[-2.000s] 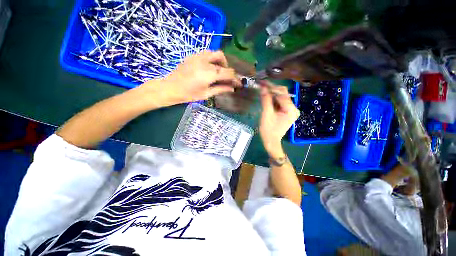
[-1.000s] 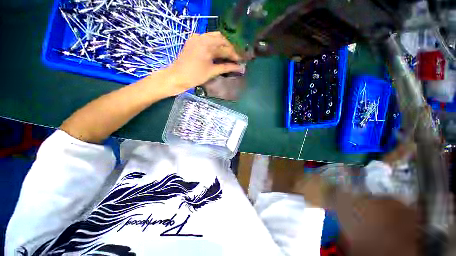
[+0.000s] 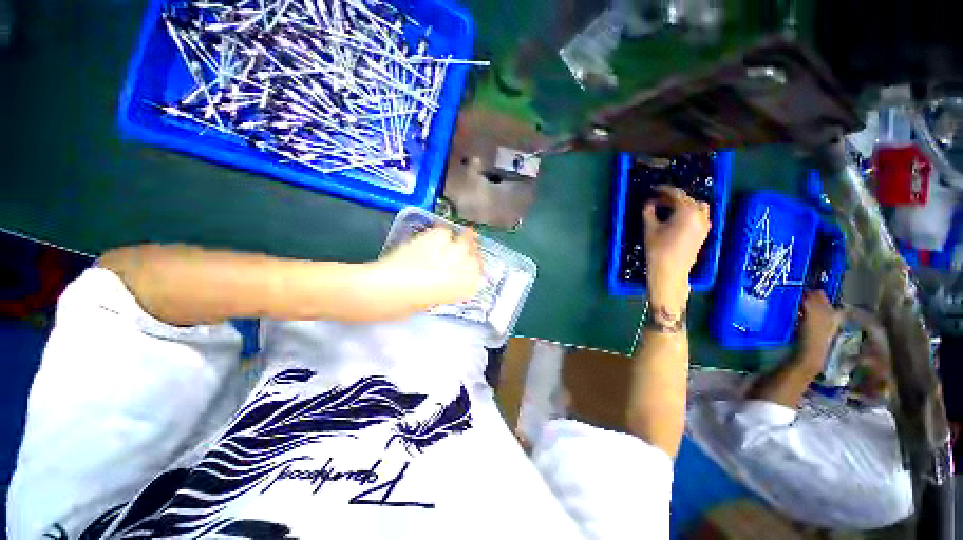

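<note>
My left hand (image 3: 438,269) is over the clear plastic box (image 3: 517,276) at the table edge and covers much of the aligned rods in it. Its fingers are curled down; whether they hold a rod cannot be seen. My right hand (image 3: 676,232) reaches into the blue tray of dark rings (image 3: 721,232), fingertips down among the rings. Whether it holds a ring cannot be told. The small silvery fixture block (image 3: 517,161) sits on the brown base plate (image 3: 486,190), between the trays.
A large blue tray (image 3: 269,158) of loose rods is at the left. The press lever (image 3: 882,264) slopes down the right side, with the dark press arm (image 3: 707,100) above. A smaller blue tray (image 3: 744,329) holds thin rods. Another person's arm (image 3: 787,369) is at lower right.
My left hand has moved from beside the fixture block down to the plastic box. My right hand, blurred near the lever at lower right a second ago, is now in the ring tray.
</note>
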